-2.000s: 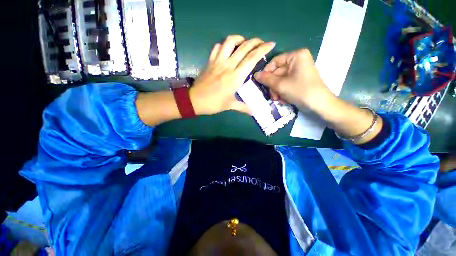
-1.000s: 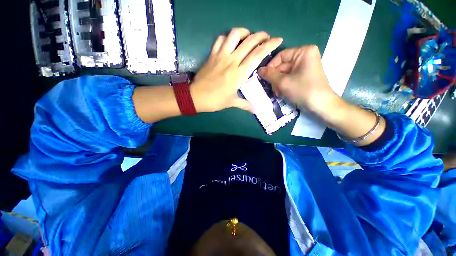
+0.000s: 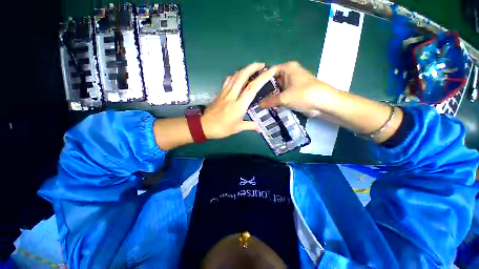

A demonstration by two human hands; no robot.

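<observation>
A phone mid-frame assembly lies tilted in front of me, silver-white with a dark strip down its lower part. A black sticker covers part of its upper end, between my hands. My left hand holds the frame from the left, fingers over its top end and thumb low at its left edge. My right hand has thumb and fingers bent at the frame's upper right; whether they pinch anything is hidden. A white liner sheet with a black shape at its far end lies to the right, partly under my right forearm.
Three phone frames stand side by side at the upper left. A red-rimmed scrap container with shiny blue and clear bits is at the right. Spare sticker sheets show below it. A pale rail runs along the top right.
The view has shifted, showing more of the far bench. The frame's pale middle now shows dark bars. My right thumb and fingers have spread from their pinch across the black sticker area.
</observation>
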